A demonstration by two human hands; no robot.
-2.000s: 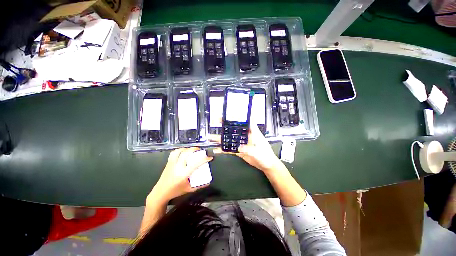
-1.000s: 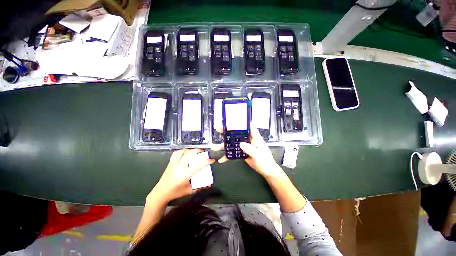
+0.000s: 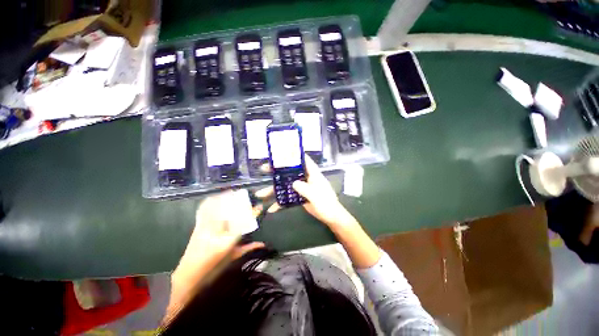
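Note:
My right hand (image 3: 320, 195) holds a black feature phone (image 3: 286, 164) upright over the front row of the tray, its screen lit white above the keypad. My left hand (image 3: 217, 226) holds a flat white piece (image 3: 243, 211), possibly a battery, low in front of the tray; the hand is slightly blurred. The clear blister tray (image 3: 150, 177) has two rows of pockets with black phones in them. Several front-row phones have a white rectangle on them. Another white piece (image 3: 353, 180) lies on the bench at the tray's front right edge.
A smartphone with a pale rim (image 3: 408, 84) lies right of the tray. Loose white pieces (image 3: 547, 100) lie farther right, near a small cream fan (image 3: 548, 173). Papers (image 3: 98, 88) and an open cardboard box (image 3: 125, 23) are at the back left. A pale post (image 3: 402, 25) stands behind.
The whole view has shifted and tilted, so the tray appears farther left. My right hand still holds the lit phone; my left hand still holds the white piece, now turned a little.

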